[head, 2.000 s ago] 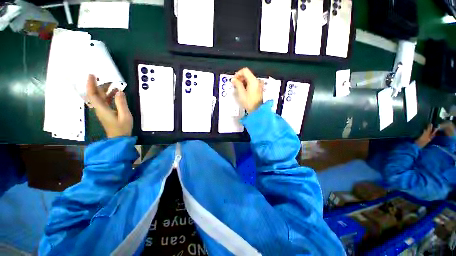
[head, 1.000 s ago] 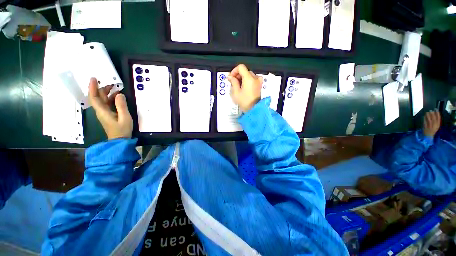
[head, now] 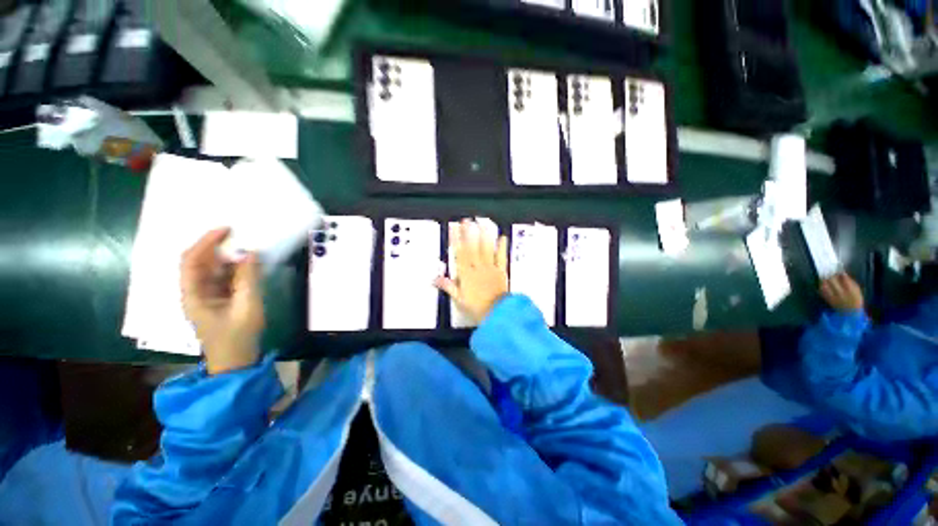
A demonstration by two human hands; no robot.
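Observation:
A black tray (head: 376, 298) near my body holds several white phone backs with dark camera circles at their far ends. My right hand (head: 475, 269) lies palm down with spread fingers over the middle phone back (head: 460, 308) and covers its camera end. Nothing shows held in it. My left hand (head: 223, 293) pinches a white sticker sheet (head: 269, 211) by its near edge. The sheet is raised above a stack of white sheets (head: 170, 247). Motion blur hides small details.
A second black tray (head: 468, 128) beyond has phone backs and one bare slot. White slips (head: 766, 265) and a clear roll-like item (head: 720, 213) lie right. A bagged item (head: 98, 134) and stacked black trays are far left. Another person's hand (head: 841, 292) is at right.
My right hand has gone from pinched fingers at the middle phone's camera end to lying flat on it. The left hand still holds the sheet. The camera view has tilted up.

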